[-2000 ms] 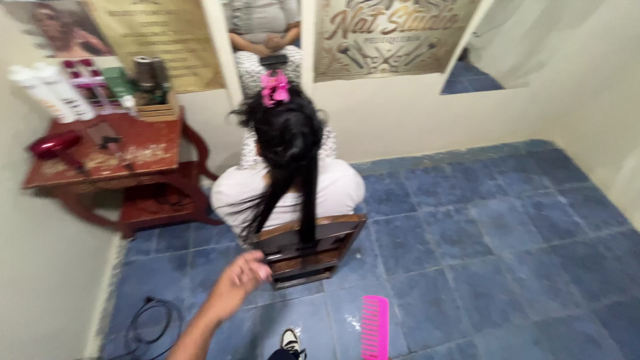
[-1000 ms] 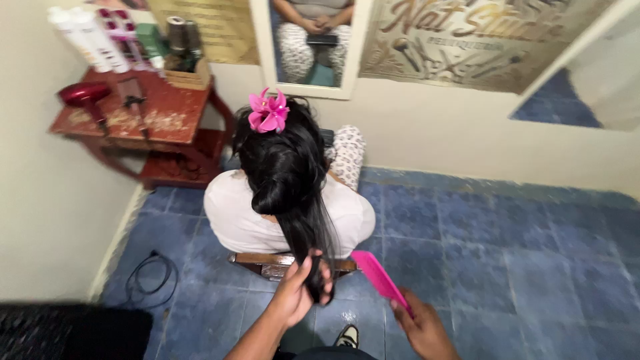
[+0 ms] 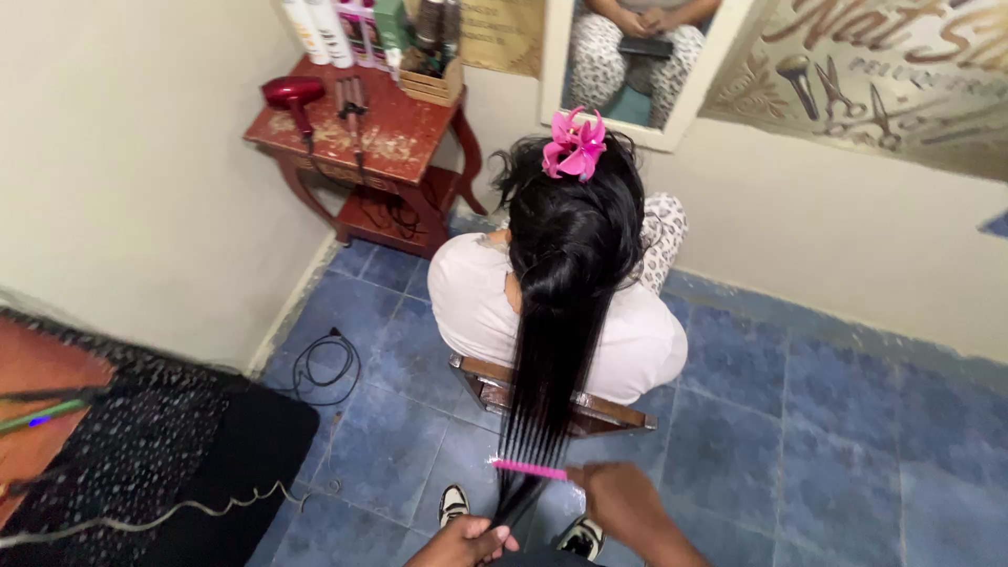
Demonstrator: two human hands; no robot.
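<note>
A person in a white top sits on a wooden chair (image 3: 606, 415), back to me, with long black hair (image 3: 555, 339) hanging over the chair back. A pink flower hair clip (image 3: 575, 146) holds hair on the crown. Low down, my left hand (image 3: 472, 542) pinches the gathered ends of the hair. My right hand (image 3: 630, 504) grips a pink comb (image 3: 529, 470), whose teeth pass through the hair just above my left hand and part it into thin strands.
A red wooden table (image 3: 386, 146) at the upper left bears a red hair dryer (image 3: 293, 93), a styling iron (image 3: 352, 106), bottles and a wooden crate (image 3: 431, 76). A white-framed mirror (image 3: 555, 67) stands ahead. A coiled black cable (image 3: 327, 368) lies on blue tiles, near a black-covered surface (image 3: 260, 441) at left.
The comb, above the floor beside the hair a second ago, is now in the hair near its ends. My right hand has moved left to the hair; the hair is drawn out straighter.
</note>
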